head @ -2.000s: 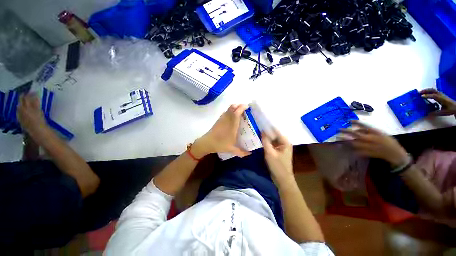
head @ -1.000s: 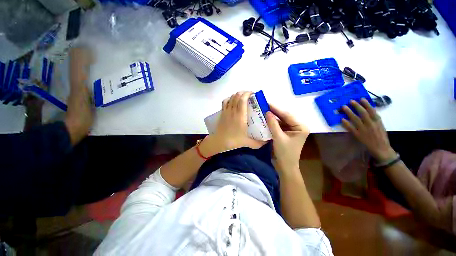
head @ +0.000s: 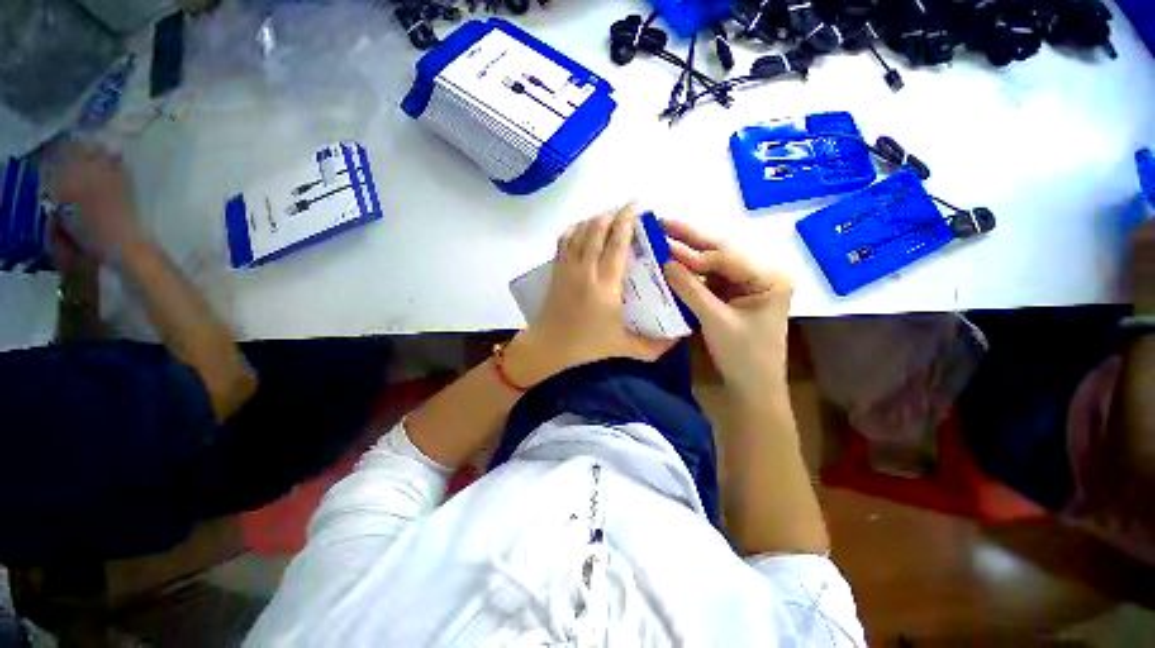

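A white retail box [head: 649,301] with a blue edge, small print facing up, is in both my hands at the table's front edge. My left hand [head: 586,285] lies over its left part and grips it. My right hand [head: 731,289] holds the blue end with thumb and fingers. The box's far side is hidden by my hands. Two blue insert trays, one farther back [head: 801,162] and one nearer [head: 874,236], lie to the right with black cables in them; black cable ends hang off their right sides.
A carton stack [head: 513,104] stands at centre back. A small pile of packs [head: 304,209] lies left. A loose cable heap [head: 912,32] is at the back, clear plastic bags [head: 285,63] back left. A neighbour's hand [head: 95,190] is at blue-edged pieces [head: 19,209]. Another person sits right.
Since two seconds ago, my hands have closed around the box and my fingers are now at its blue end. A second blue tray lies beside the first. The right neighbour's hand has withdrawn.
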